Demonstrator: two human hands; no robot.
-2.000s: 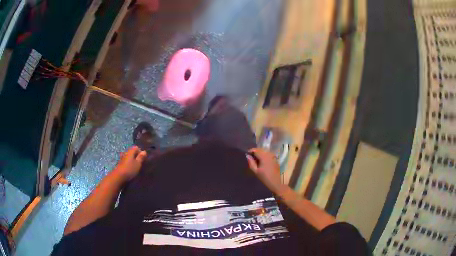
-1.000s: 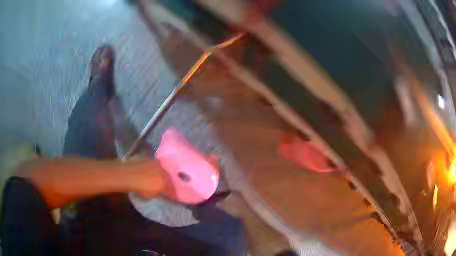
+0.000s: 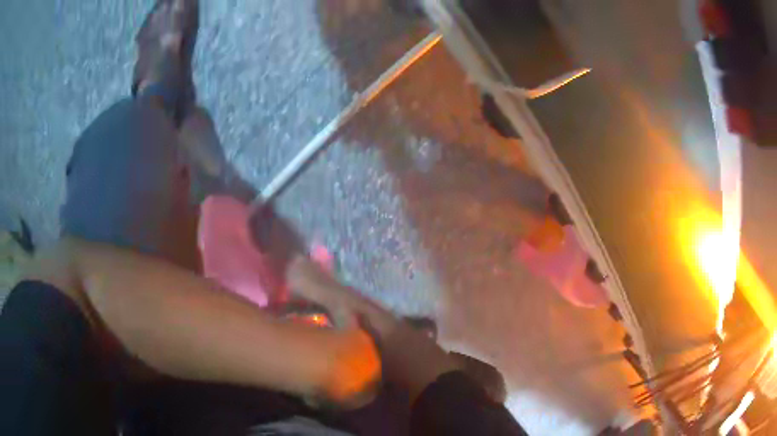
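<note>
A pink stool (image 3: pixel 228 247) is at lower left centre, partly covered by my leg and arms. My left forearm comes in from the left edge, and my left hand (image 3: pixel 348 366) is at lower centre, blurred and lit orange. My right forearm comes from the bottom and reaches up-left across the stool's side; my right hand (image 3: pixel 315 285) is blurred beside the stool's pink surface. Whether either hand touches or grips the stool is unclear. The fingers cannot be made out.
A thin pale pole (image 3: pixel 341 128) runs from the stool area to the rack rail (image 3: pixel 554 174) on the right. Another pink stool (image 3: pixel 566 268) is beside the rail. A bright orange light (image 3: pixel 716 247) and dark wires (image 3: pixel 673 383) are at the right. My shoe (image 3: pixel 162 55) is on the speckled floor.
The view has turned toward the rack, and the orange light shows larger. Both forearms are now low in the picture, crossing near the stool. The stool shows further left and more covered.
</note>
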